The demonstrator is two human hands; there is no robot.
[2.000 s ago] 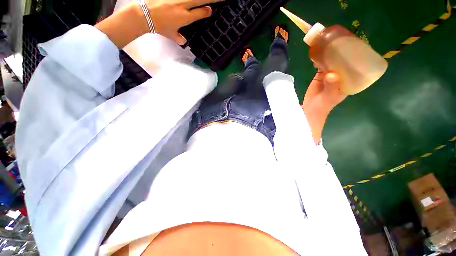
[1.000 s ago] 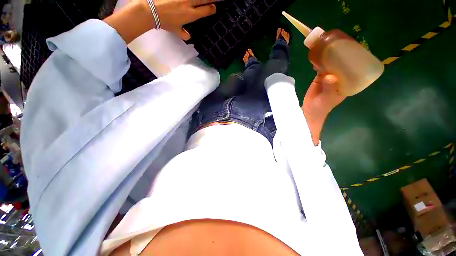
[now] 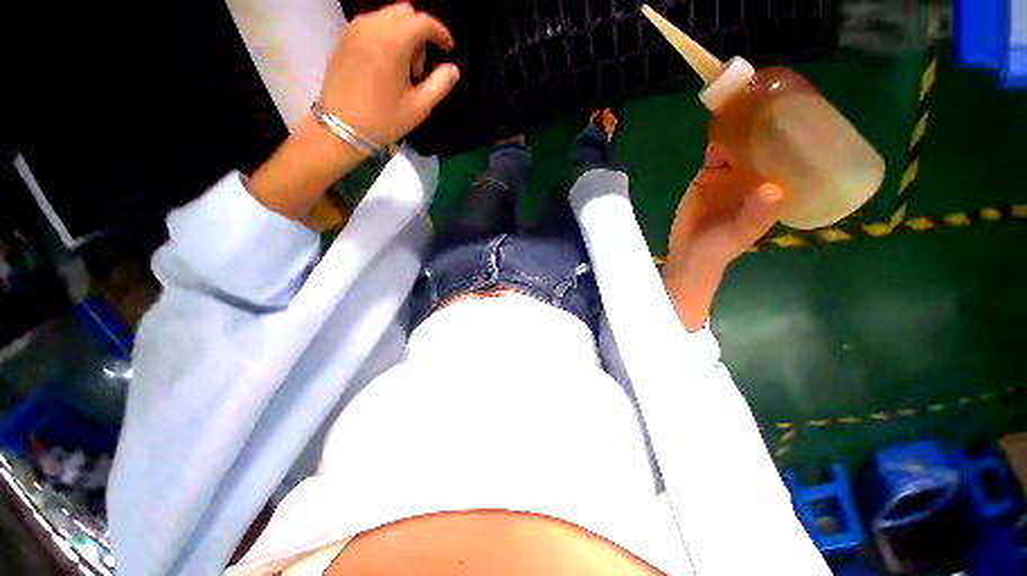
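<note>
My right hand [image 3: 721,219] grips the squeeze bottle [image 3: 805,146], which holds amber liquid. Its long pale nozzle points up and left toward the black grid tray [image 3: 541,51] at the top; the tip does not touch it. My left hand [image 3: 383,84] is above a white strip [image 3: 282,34] at the tray's left side. Its fingers are loosely curled, with a gap between thumb and forefinger, and nothing shows in it. The tray is cut off by the top edge, and its cells are too dark to show their contents clearly.
A blue bin [image 3: 991,39] is at the top right corner. Dark stacked trays [image 3: 124,90] fill the upper left. Green floor [image 3: 890,326] with yellow-black tape lies at right, with blue stools [image 3: 828,506] at the lower right. My legs are below the tray.
The view has turned, bringing the blue bin and stools into sight. My left hand has lifted off the tray's edge and its fingers have curled. My right hand still holds the bottle.
</note>
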